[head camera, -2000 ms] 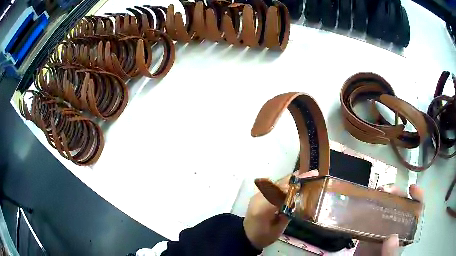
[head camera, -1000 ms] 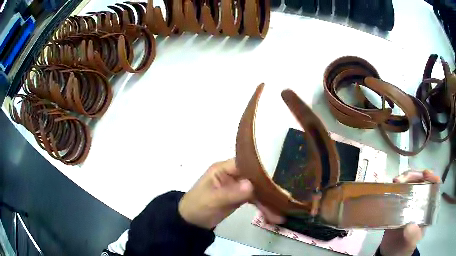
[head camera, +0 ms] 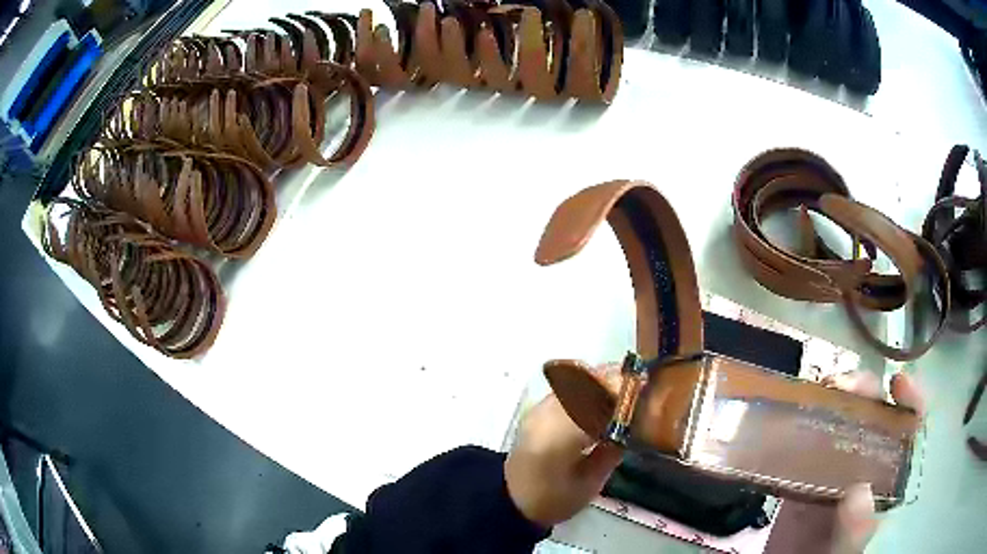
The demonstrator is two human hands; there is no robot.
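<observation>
A curved brown leather strap [head camera: 671,271] with a dark inner band stands up in a C-shape, its rounded upper end pointing left. My left hand [head camera: 563,460] holds its lower part, partly hidden behind the strap end and the applicator. My right hand [head camera: 855,519] grips the far end of a clear, brown-stained edge paint applicator [head camera: 790,433], fingers behind it and thumb in front. The applicator's roller end [head camera: 628,400] is at the strap's lower part; the exact contact is hard to see.
A black pad [head camera: 747,341] on a pink-printed sheet [head camera: 833,363] lies beneath the applicator. Coiled brown straps [head camera: 779,271] lie at right, with a loose pile [head camera: 961,249] beyond. Rows of brown straps [head camera: 195,206] stand left and far side; black straps [head camera: 758,43] stand at the far right.
Since one second ago, my left hand has moved right, close to the roller end, and the strap has turned so its upper end points left. The applicator has shifted left and tilts down to the right.
</observation>
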